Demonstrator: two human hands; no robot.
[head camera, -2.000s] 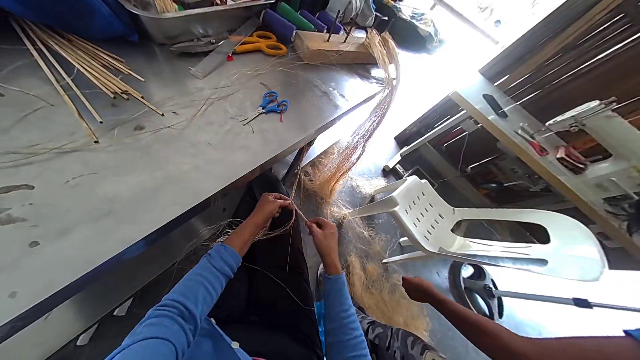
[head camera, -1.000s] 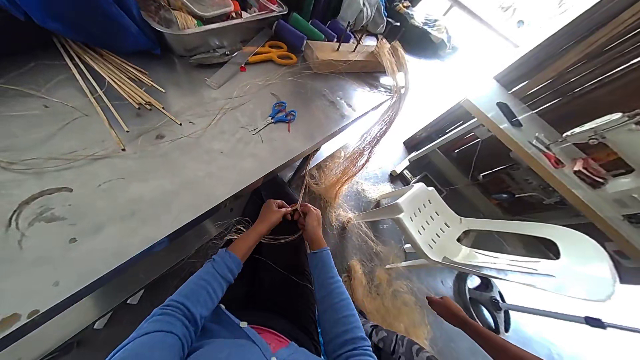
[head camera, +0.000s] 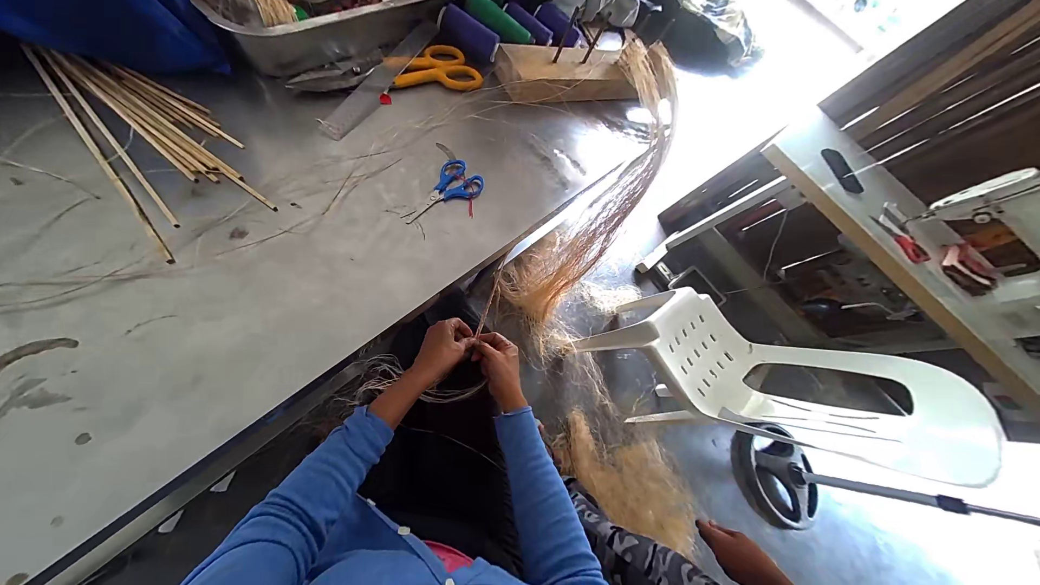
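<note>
My left hand (head camera: 443, 348) and my right hand (head camera: 498, 367) meet over my lap, fingertips pinching a thin strand of natural fibre (head camera: 487, 307) between them. The strand runs up toward the table edge, and a loose loop of it hangs below and left of my hands. A long bundle of brown fibre (head camera: 605, 223) drapes from a wooden block with metal spikes (head camera: 561, 75) on the metal table down past its edge. Blue-handled scissors (head camera: 457, 185) lie on the table above my hands.
The metal table (head camera: 244, 317) also bears thin wooden sticks (head camera: 146, 122), orange-handled scissors (head camera: 443, 69), thread spools (head camera: 497, 20) and a metal tray (head camera: 325, 36). A white plastic chair (head camera: 707, 357) stands at right. Loose fibre (head camera: 634, 487) lies on the floor. Another person's hand (head camera: 739, 552) shows at bottom right.
My hands were farther apart two seconds ago, with the strand between them; now they are together. The other person's arm has drawn lower, toward the bottom edge.
</note>
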